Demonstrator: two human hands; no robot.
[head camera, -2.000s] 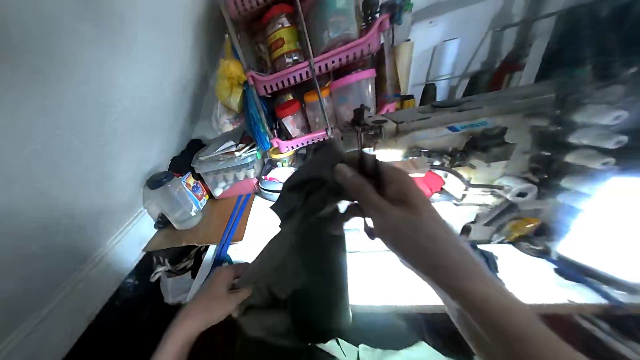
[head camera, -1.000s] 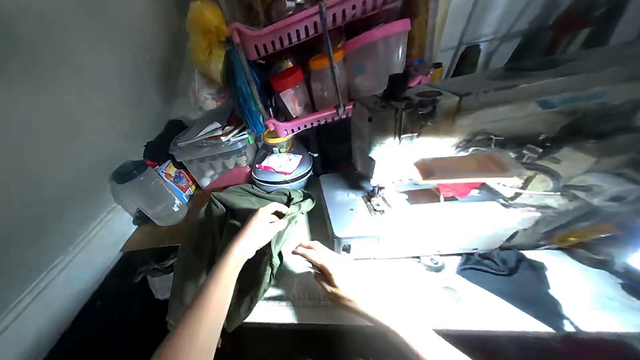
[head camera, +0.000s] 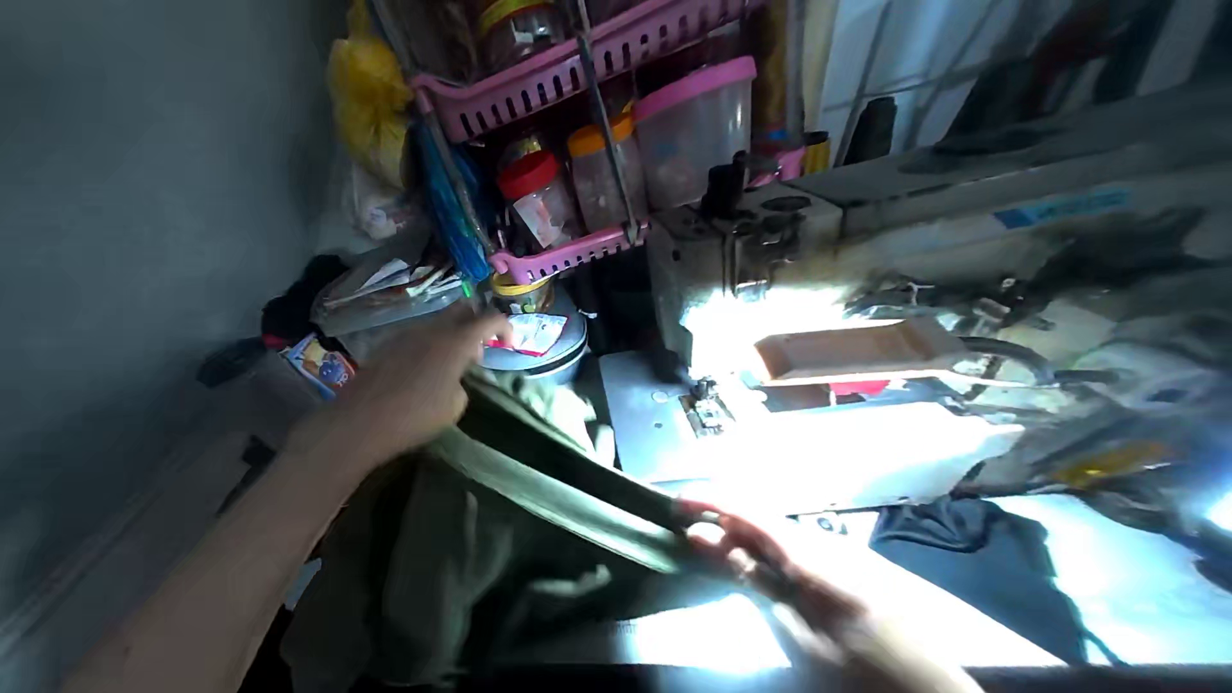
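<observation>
A dark green cloth garment (head camera: 539, 520) is stretched between my two hands over the front edge of the work table. My left hand (head camera: 414, 385) grips its upper left end, next to a round tin. At the right end of the same folded edge, my right hand (head camera: 751, 558) holds the cloth, blurred by motion. Behind them stands a sewing machine (head camera: 664, 423) with its lamp lit; the presser foot (head camera: 707, 409) lies up and right of the cloth, apart from it. The garment's lower part hangs in shadow at the left.
Pink plastic baskets (head camera: 568, 255) with lidded jars stand behind. A round tin (head camera: 558, 361) bears a printed packet. Dark cloth (head camera: 982, 568) lies on the table at right. A wooden tray (head camera: 857, 351) sits above the machine bed. A wall (head camera: 164, 192) bounds the left.
The garment, bunched at the left a second ago, is now drawn out between both hands. My right hand has moved from bare table beside the cloth onto its edge.
</observation>
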